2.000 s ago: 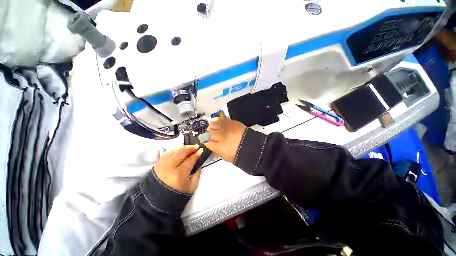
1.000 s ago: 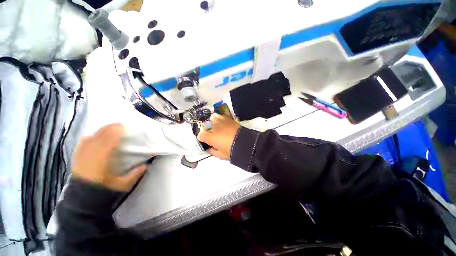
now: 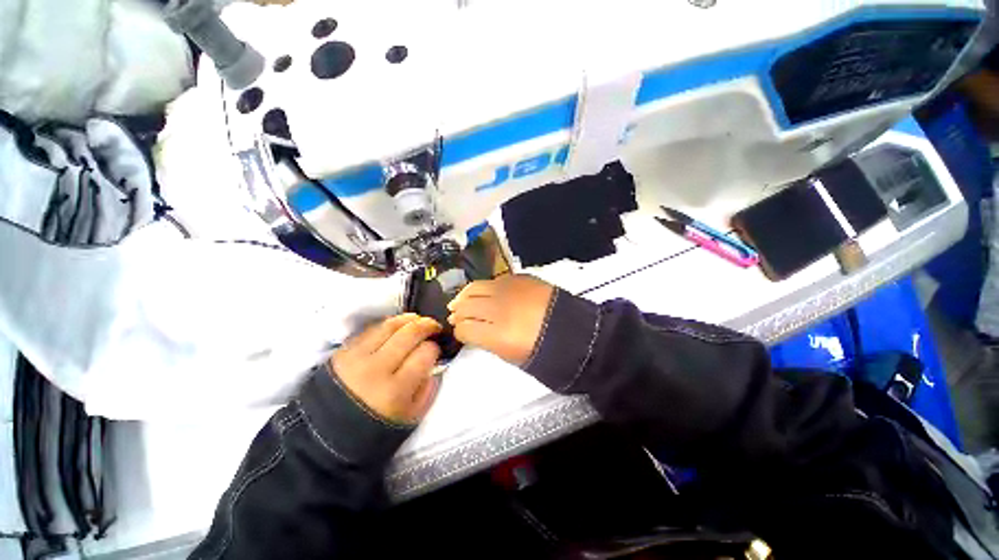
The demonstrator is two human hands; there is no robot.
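Note:
The small black fabric piece (image 3: 429,298) lies at the presser foot and needle (image 3: 425,249). My left hand (image 3: 389,366) pinches its near end with the fingertips. My right hand (image 3: 502,317) has its fingertips on the piece's right side, close beside my left fingertips. The white garment panel (image 3: 219,328) spreads left of the needle, with a thin dark line along its upper edge. The white sewing machine (image 3: 504,98) with a blue stripe stands over the work. My fingers cover part of the black piece.
A stack of black cut pieces (image 3: 570,217) lies on the bed right of the needle. Pens (image 3: 712,238) and a smartphone (image 3: 791,232) lie further right. Striped panels (image 3: 55,438) are piled at the left. A blue crate (image 3: 849,345) is below the table at right.
My left hand has moved right from the white panel to the black piece at the needle. The white panel now spreads out further left, over the piled panels. My right hand stays near the needle.

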